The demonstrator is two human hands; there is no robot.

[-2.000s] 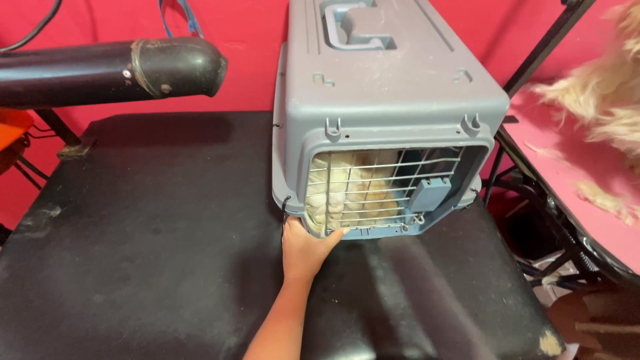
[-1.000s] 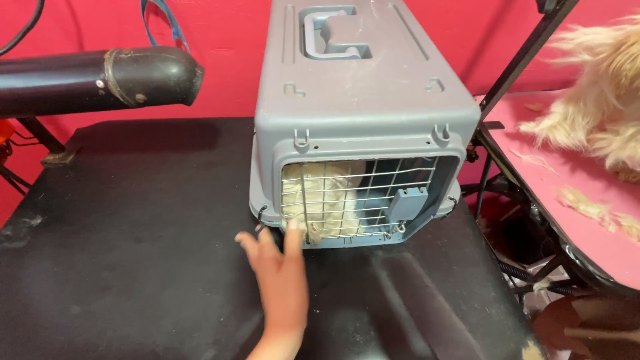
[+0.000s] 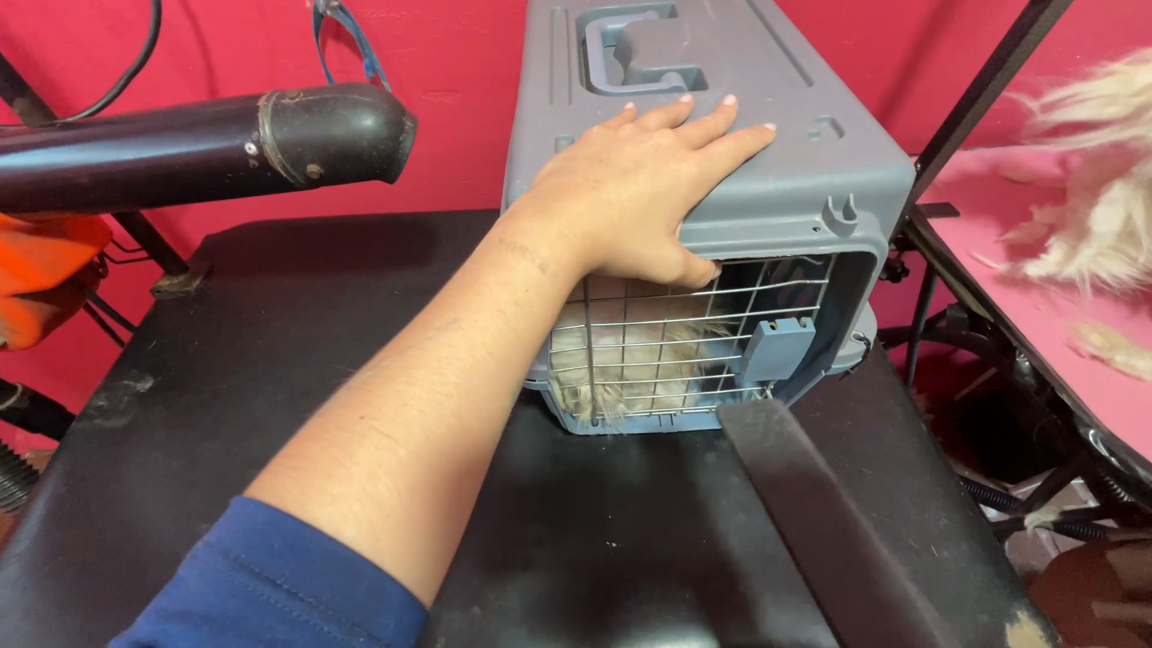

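A grey plastic pet carrier [image 3: 810, 166] stands on a black padded table [image 3: 324, 297]. Its wire door [image 3: 661, 340] is closed and carries a blue-grey latch [image 3: 778, 349]. Behind the wires is an animal with pale fur [image 3: 630, 369]; its head cannot be made out. My left hand [image 3: 639, 189] lies palm down across the carrier's top front edge. The fingers are spread on the lid below the carry handle [image 3: 612, 54], and the thumb hangs over the upper edge of the door. My right hand is out of view.
A black dryer nozzle [image 3: 333, 135] juts in from the left. On the right, a pink table [image 3: 1062, 297] holds a pale long-haired animal [image 3: 1107, 207] and loose fur [image 3: 1111, 349]. A dark strap-like strip [image 3: 819, 513] crosses the lower right. Behind is a pink wall [image 3: 459, 90].
My left hand was at the carrier's lower left front corner, then just off it with fingers apart. Now it rests on the lid. The dark strip has come into view.
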